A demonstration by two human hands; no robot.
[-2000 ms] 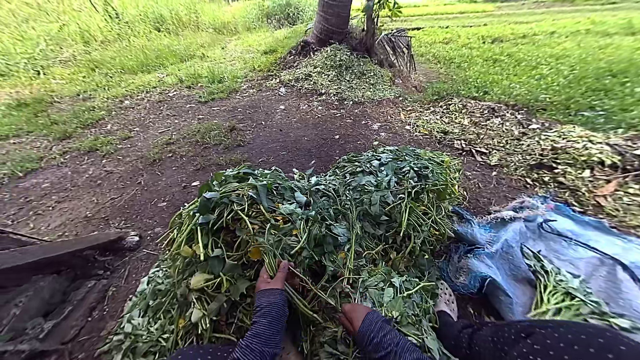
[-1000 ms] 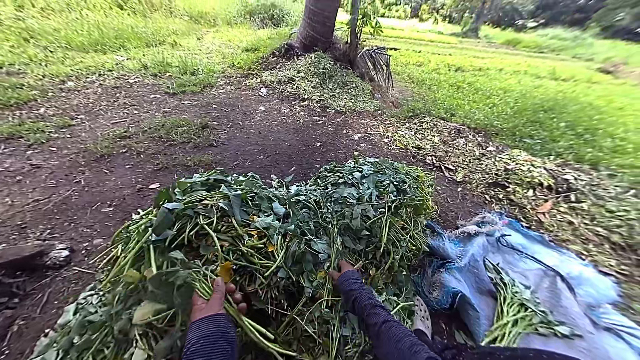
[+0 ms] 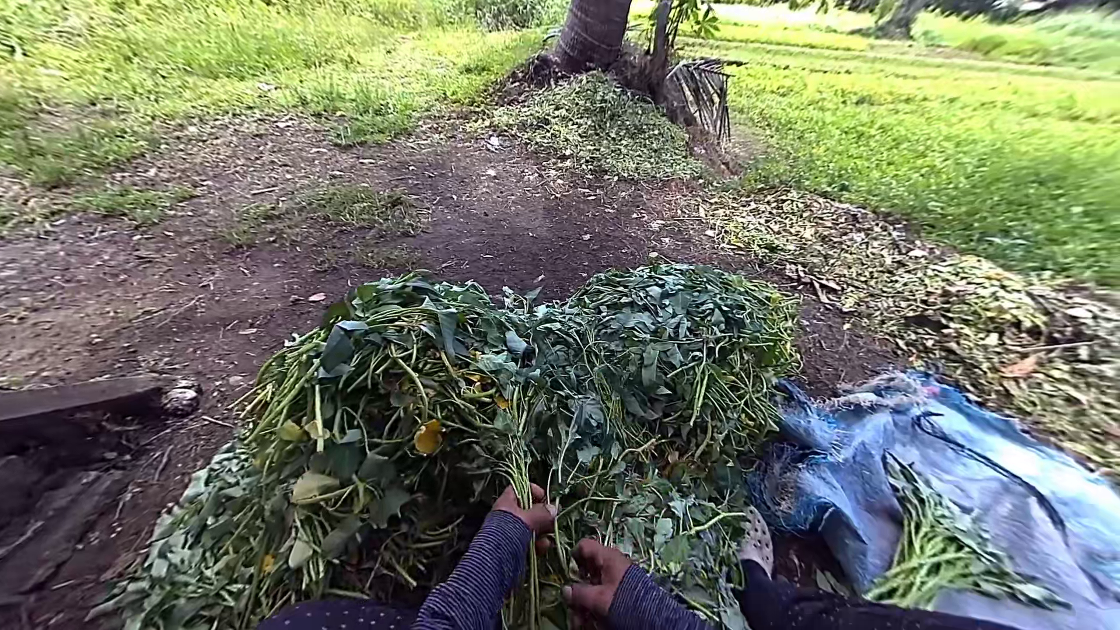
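A large heap of cut leafy green stems [image 3: 612,350] lies on the ground before me, with a few yellowed leaves in it. Near the bottom middle, my left hand [image 3: 528,512] is closed around a thin bunch of long green stems [image 3: 521,455], which run above and below the fist. Just right of it and lower, my right hand [image 3: 597,577] has its fingers curled, with the thumb and fingertips apart near a few stems. Whether it touches one of them is unclear. Both hands are in front of the heap, in striped sleeves.
A blue and white woven plastic sheet [image 3: 954,437] lies at right, bearing a bundle of green stems [image 3: 941,547]. A shoe [image 3: 755,541] stands between heap and sheet. A wooden plank [image 3: 79,395] is at left; a tree trunk [image 3: 595,35] and plant scraps [image 3: 604,127] lie beyond.
My left hand has moved right from the heap's left part to the middle, holding stems. My right hand has drawn back toward me from the heap, close beside the left.
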